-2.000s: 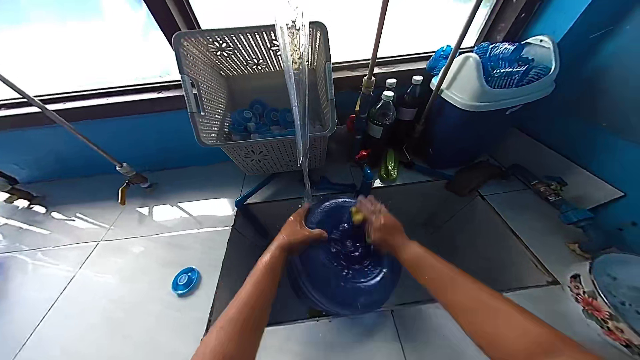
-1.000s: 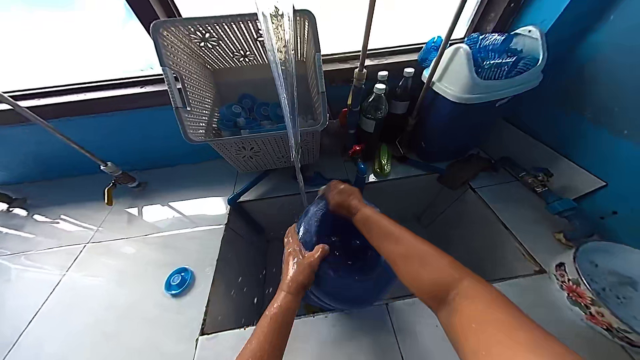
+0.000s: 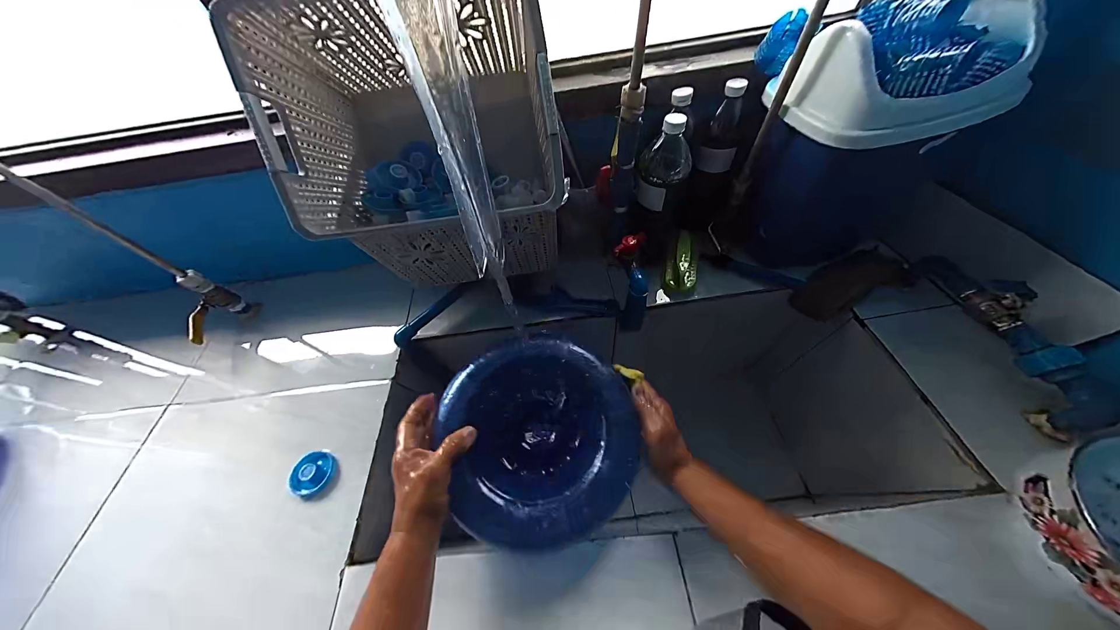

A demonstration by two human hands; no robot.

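Observation:
Over the tiled sink [image 3: 744, 420], a round blue plastic vessel [image 3: 538, 446], likely a large water jug seen end-on, is held between both hands. My left hand [image 3: 424, 464] grips its left side, thumb over the rim. My right hand [image 3: 658, 429] presses its right side and has a small yellow-green thing [image 3: 628, 374], perhaps a sponge, at the fingertips. A clear stream of water [image 3: 455, 140] falls from above to the vessel's far edge.
A perforated plastic basket [image 3: 455, 249] with blue caps stands behind the sink. Near it are dark bottles [image 3: 665, 166], a blue valve [image 3: 635, 293] and a blue bin [image 3: 814, 192]. A blue cap [image 3: 312, 474] lies on the left tiles; a floral-patterned container [image 3: 1063, 542] is at right.
My right hand has moved from the vessel's top to its right side. The vessel's round end now faces up more plainly, with my left hand at its left edge. The view has moved closer.

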